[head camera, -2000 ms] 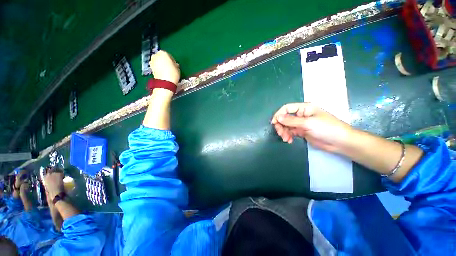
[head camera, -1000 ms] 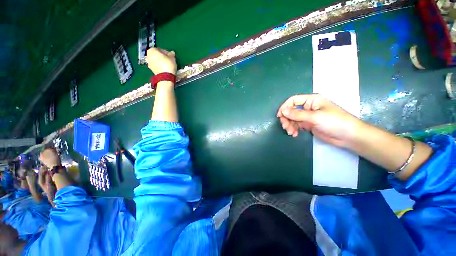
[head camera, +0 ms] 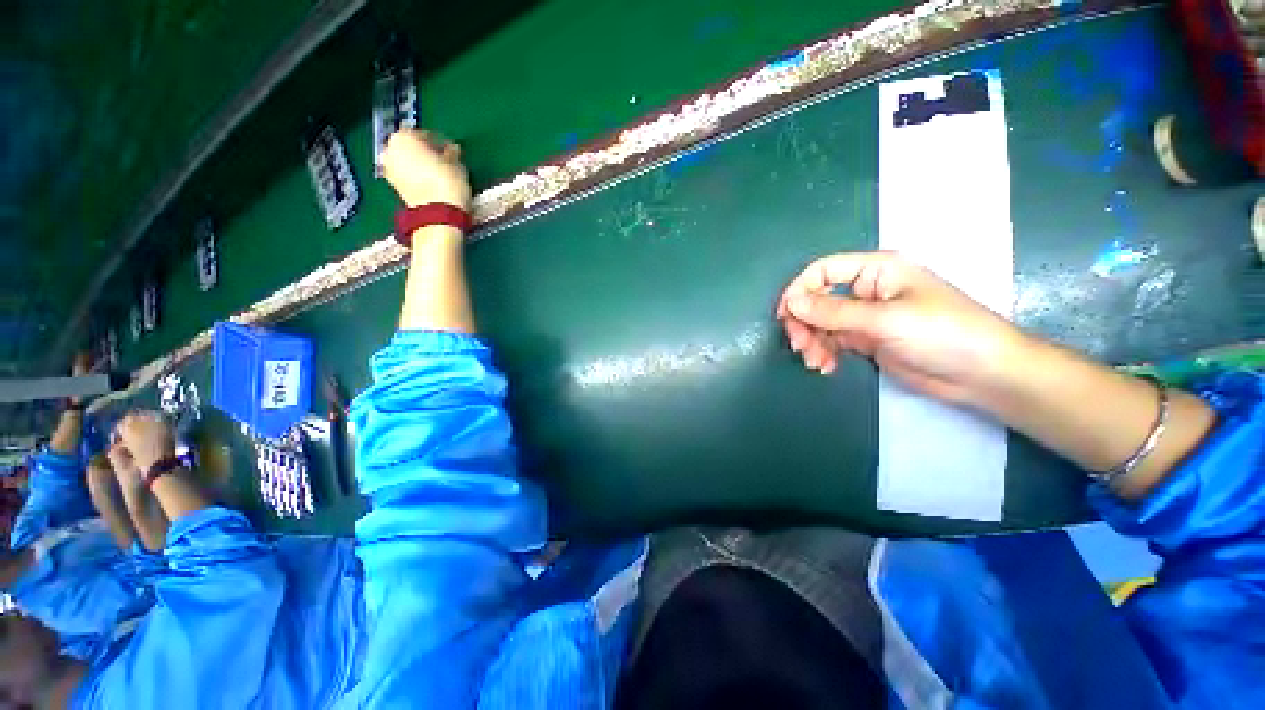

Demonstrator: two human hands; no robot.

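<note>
My left hand [head camera: 427, 169], with a red wristband, reaches over the belt. Its curled fingers are at the near end of a phone body [head camera: 396, 100], which they partly cover; whether they grip it cannot be told. My right hand [head camera: 888, 322] hovers by a white sticker strip [head camera: 943, 465], covering its middle. Its thumb and forefinger are nearly together; a small piece between them cannot be made out. Black die-cut stickers [head camera: 942, 100] remain on the strip's far end.
Another phone body [head camera: 332, 178] lies on the green belt [head camera: 597, 70], with several farther left. The chipped edge [head camera: 666, 128] borders the bench. A blue bin [head camera: 261, 377], dark tool [head camera: 337, 423] and striped parts [head camera: 285, 479] are left. A red bin [head camera: 1221, 76] is far right. Neighbouring workers' hands [head camera: 143, 441] show left.
The view has shifted slightly. My left hand stays by the same phone body, its wrist now a little farther left. My right hand keeps its pinched shape over the strip.
</note>
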